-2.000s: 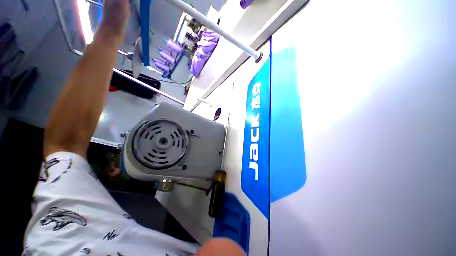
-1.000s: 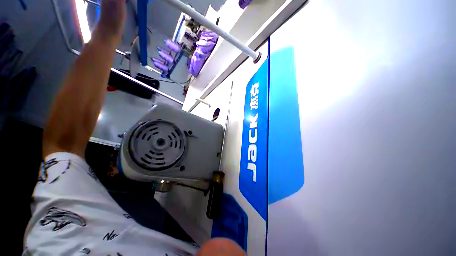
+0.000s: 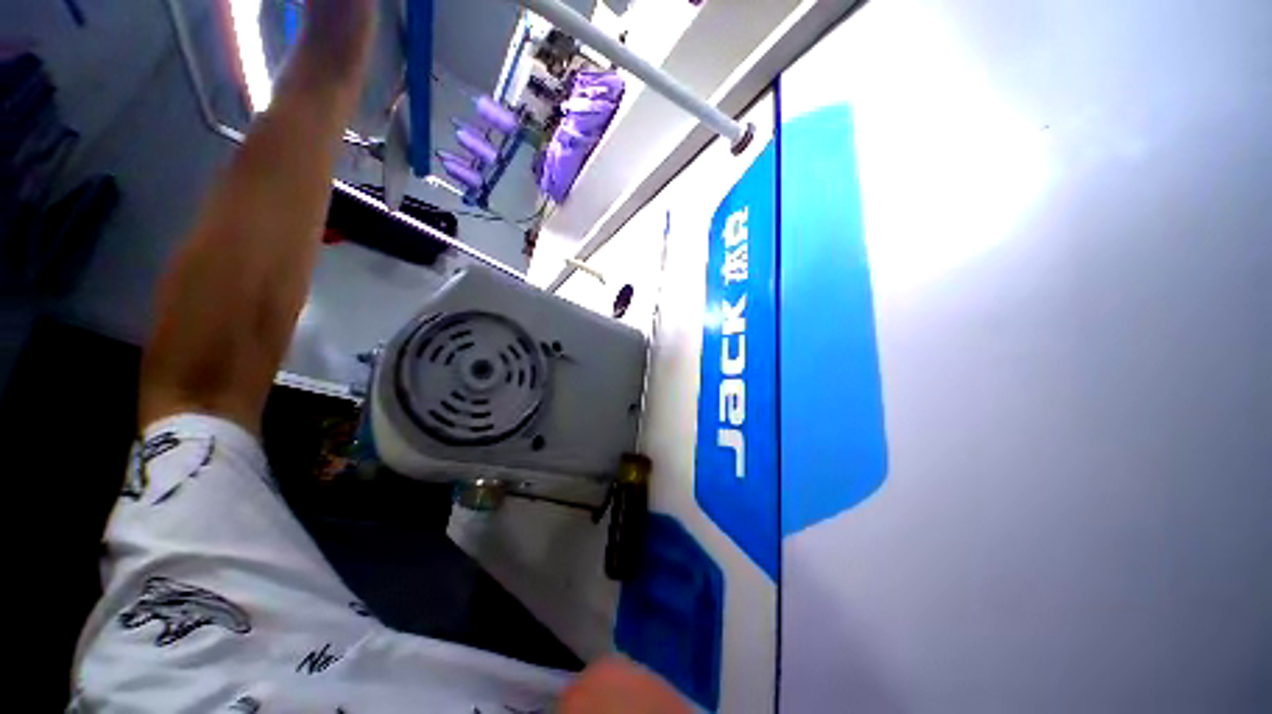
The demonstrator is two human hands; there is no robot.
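My left forearm (image 3: pixel 244 265) reaches up the left side, and the top edge cuts it off near the wrist, so my left hand is out of frame. Beside it a blue flat spool arm (image 3: pixel 419 84) runs down from the top edge, with a pale rest behind it. A white pole (image 3: pixel 642 73) slants from the top edge to a hole at the table's blue panel (image 3: pixel 732 349). The grey machine head (image 3: pixel 593 384) shows its round vented motor cover. My right hand is not visible; a blurred patch of skin shows at the bottom edge, its part unclear.
A screwdriver (image 3: pixel 628 516) lies beside the machine head, above a blue recessed tray (image 3: pixel 670 600). The white table top (image 3: pixel 1060 460) fills the right side. Purple cloth (image 3: pixel 582 133) and purple thread cones (image 3: pixel 479 145) stand farther back. A small dark hole (image 3: pixel 622 299) is near the head.
The whole view has shifted, so the machine head, table and pole sit slightly farther right and higher. My left forearm still reaches up beside the blue arm.
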